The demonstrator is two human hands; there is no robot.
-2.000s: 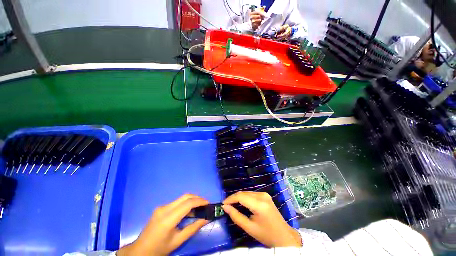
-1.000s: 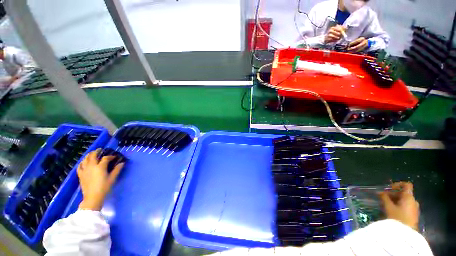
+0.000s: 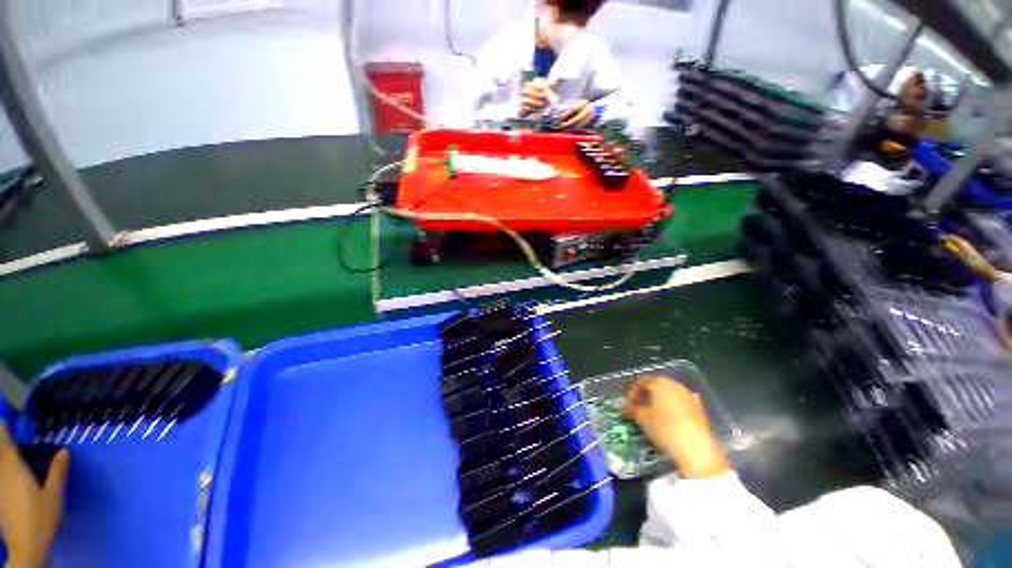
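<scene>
My left hand [image 3: 28,505] is cut off by the left edge, over the left blue tray [image 3: 133,499]. A dark housing [image 3: 39,456] shows at its fingertips; I cannot tell if it is gripped. My right hand [image 3: 675,419] reaches into the clear plastic box [image 3: 719,408], fingertips bent down at the green circuit boards [image 3: 616,436]; whether they pinch a board is hidden. Black housings [image 3: 505,422] with metal pins pointing right line the right side of the middle blue tray [image 3: 333,444]. More housings [image 3: 122,396] lie in a row at the left tray's far end.
A red tray [image 3: 499,200] with a white tube [image 3: 505,168] sits beyond the green strip, with a yellowish hose [image 3: 499,225] looping by it. A control box [image 3: 583,246] is under it. Stacked black trays [image 3: 821,288] stand at right. A person in white [image 3: 599,72] works opposite.
One second ago the view pointed further left; it has swung right. My right hand now has its fingers down in the clear box. My left hand is now cut off by the picture's edge.
</scene>
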